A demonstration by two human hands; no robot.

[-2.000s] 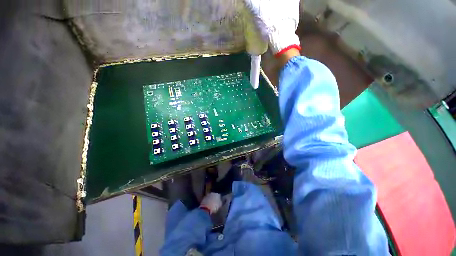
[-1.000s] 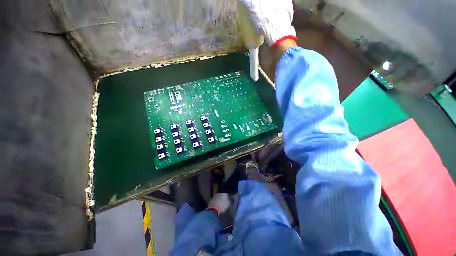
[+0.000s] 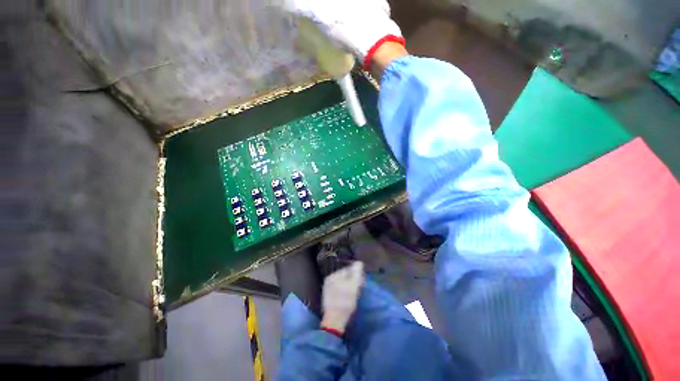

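Observation:
A green printed circuit board (image 3: 306, 164) lies flat on the dark-green booth floor, with several black blocks with silvery tabs in rows near its left front part. My right hand (image 3: 343, 24), in a white glove with a red cuff, is at the top edge and partly cut off. It is shut on a pale yellow blow gun (image 3: 328, 56), whose white nozzle points down at the board's back right edge. My left hand (image 3: 342, 296), gloved, is low below the booth's front edge, near my lap. It touches no board, and its fingers look curled; whether it holds anything is unclear.
Grey booth walls (image 3: 82, 186) with crusty cream edges stand at the left and back. A red foam pad (image 3: 611, 238) and a green mat (image 3: 559, 130) are at the right, beyond my right sleeve. Yellow-black tape (image 3: 254, 338) marks the grey floor below.
The view has shifted. My right hand and the nozzle have moved left, and the nozzle now slants over the board's back edge. My left hand shows more fully. The board stays on the booth floor.

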